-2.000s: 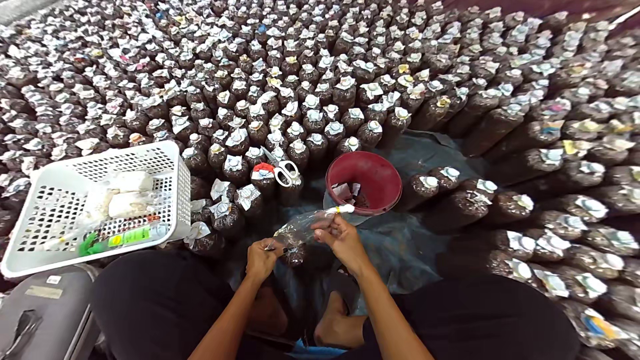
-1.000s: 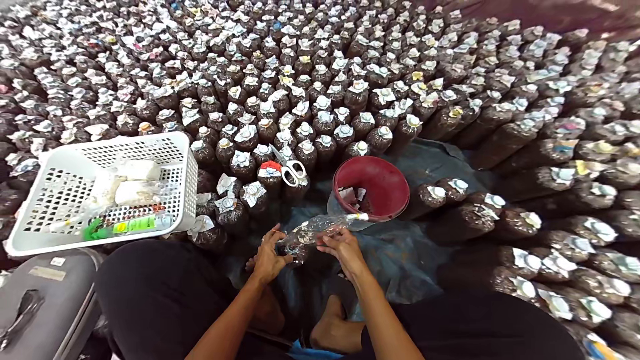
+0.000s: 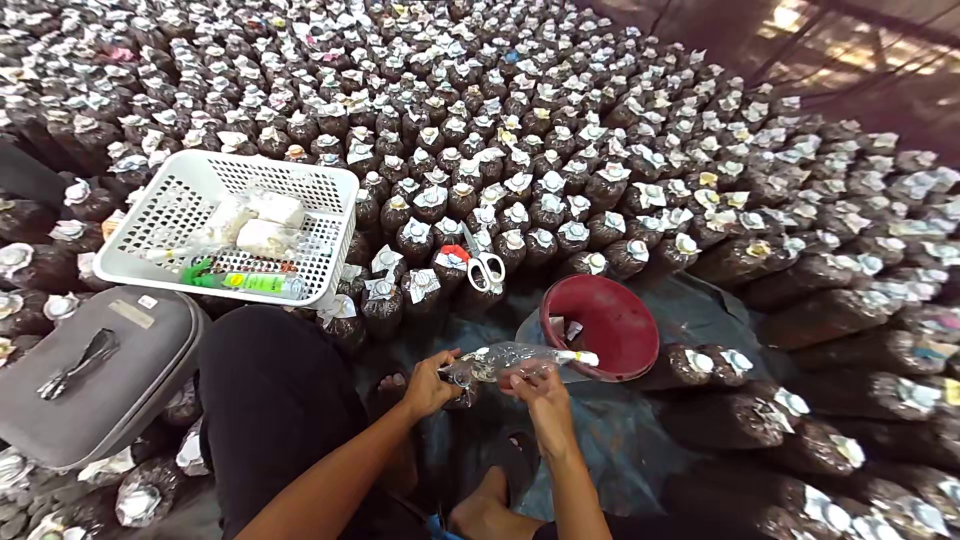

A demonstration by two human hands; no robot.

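A clear plastic bag [image 3: 491,360] with a little pale grain-like material lies sideways between my hands, its white-plugged neck pointing right over the near rim of a red bucket [image 3: 600,326]. My left hand [image 3: 431,386] grips the bag's left end, close above the top of a dark substrate bag [image 3: 461,397]. My right hand [image 3: 536,386] holds the bag's middle from below, its fingers partly behind the plastic. Scissors with white handles [image 3: 486,271] rest on the bag tops beyond, beside a red piece [image 3: 454,253]. Small scraps lie in the bucket.
A white perforated basket [image 3: 341,232] at left holds bags of white material [image 3: 270,236] and a green-topped spray bottle [image 3: 247,283]. A grey zippered case [image 3: 97,375] lies nearer. Paper-capped substrate bags [image 3: 551,210] stand in dense rows around a dark ground sheet [image 3: 630,450].
The view has shifted, bringing more of the case into sight. Both hands still hold the clear bag; my left hand, lower around it one second ago, is now at its left end.
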